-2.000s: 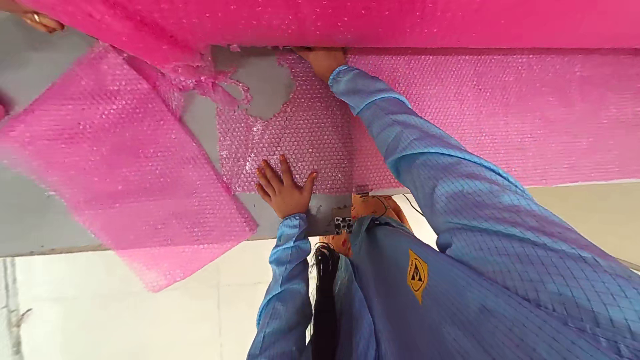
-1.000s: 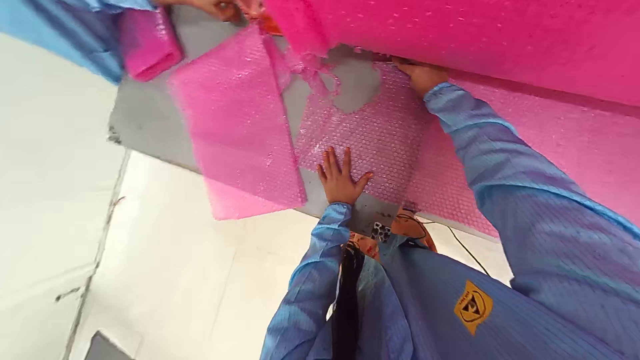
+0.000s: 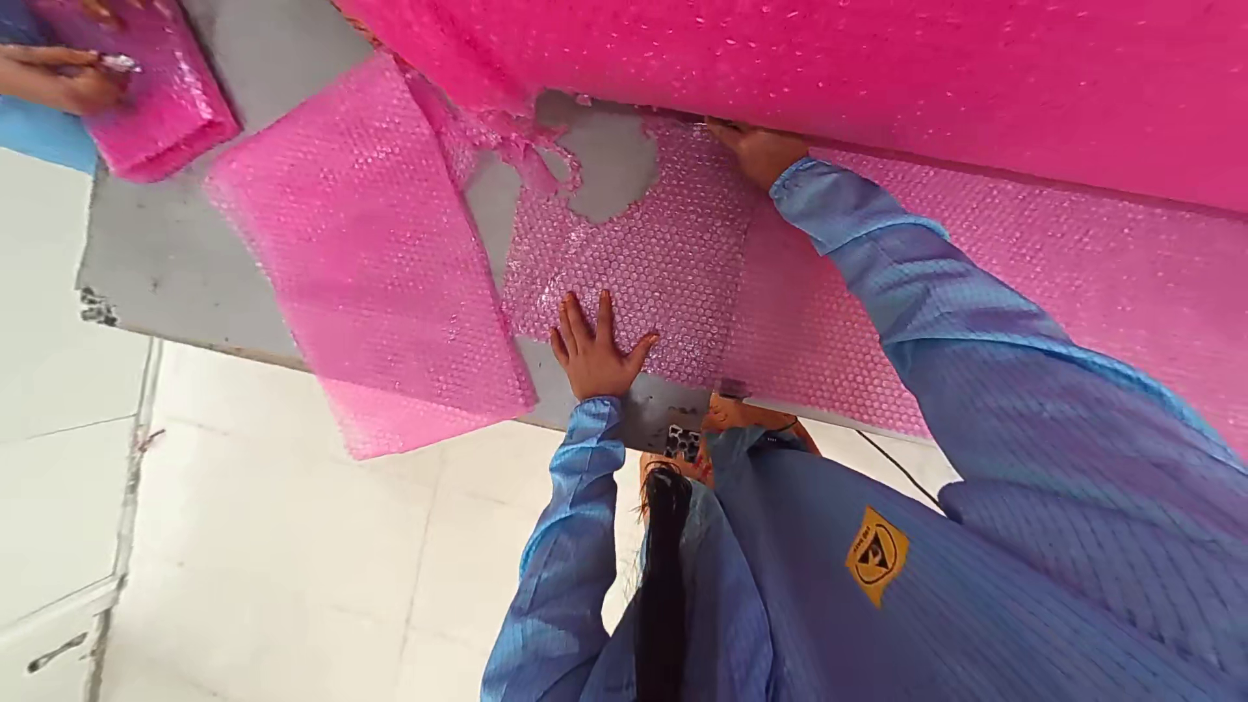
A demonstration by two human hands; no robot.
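Note:
My left hand (image 3: pixel 597 359) lies flat with fingers spread on the near edge of a pink bubble wrap sheet (image 3: pixel 673 263), which has a ragged torn hole at its far left. My right hand (image 3: pixel 759 151) reaches to the far side of that sheet, at the lower edge of a large pink bubble wrap roll (image 3: pixel 829 68); its fingertips are partly hidden, so its grip is unclear. More bubble wrap extends to the right beneath my forearm. Left of my left hand, a separate pink bubble wrap piece (image 3: pixel 390 263) lies at an angle, overhanging the table's near edge.
Torn shreds of wrap (image 3: pixel 531 146) join the pieces near the roll. At the upper left, a co-worker's hands (image 3: pixel 73 83) are over a folded pink bubble wrap bundle (image 3: pixel 161 107). The grey table (image 3: pixel 185 283) has a worn corner at left.
The view has shifted left, showing more of the co-worker's side and the folded bundle. My hands stay in much the same places on the wrap.

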